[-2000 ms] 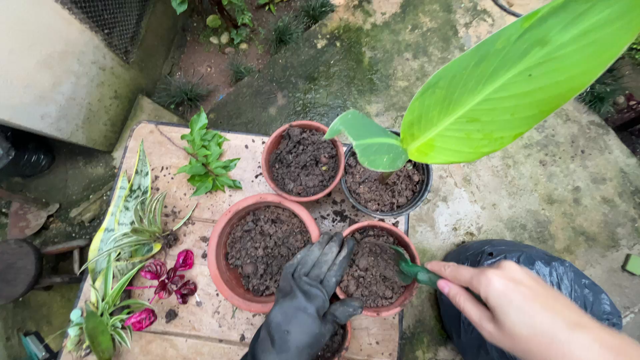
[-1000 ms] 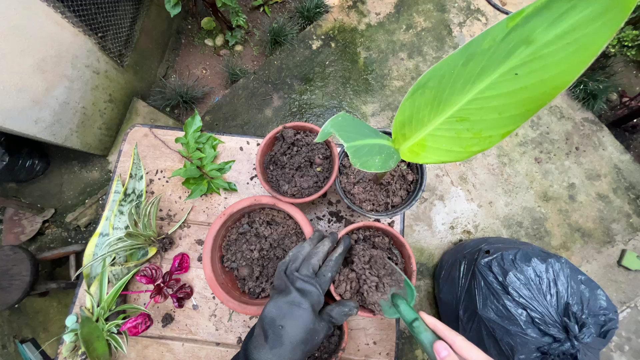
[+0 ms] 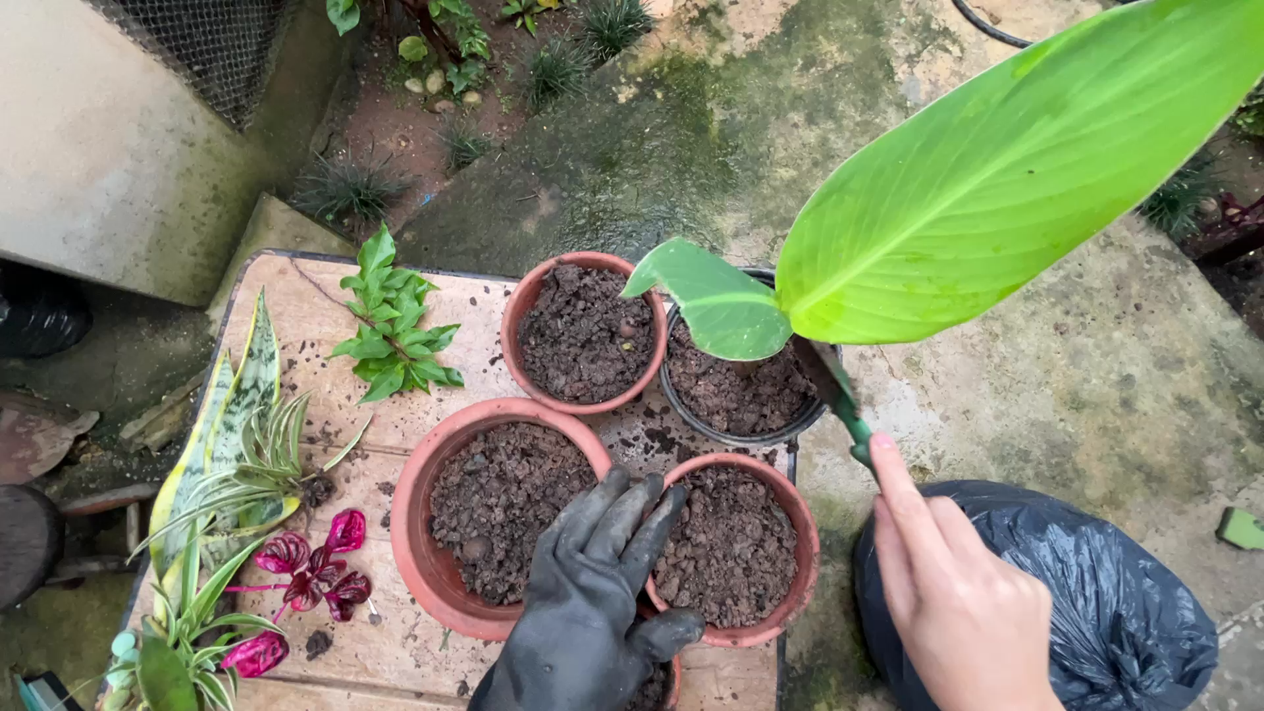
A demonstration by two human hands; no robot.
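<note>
My left hand, in a black rubber glove, rests with fingers spread between the large terracotta-coloured pot and a smaller one, touching the smaller pot's rim. Part of another pot shows beneath the palm. My bare right hand grips a green hand trowel, its blade over the right edge of the black pot that holds a broad-leaved plant. A further terracotta-coloured pot of soil stands behind the large one. Soil fills each visible pot.
Leafy green cuttings, a variegated snake plant, spider plants and a magenta-leaved cutting lie on the left of the tiled table. A tied black plastic bag stands on the ground at the right.
My right hand has carried the trowel from the front right pot to the black pot behind it. My left hand stays by the front right pot's rim.
</note>
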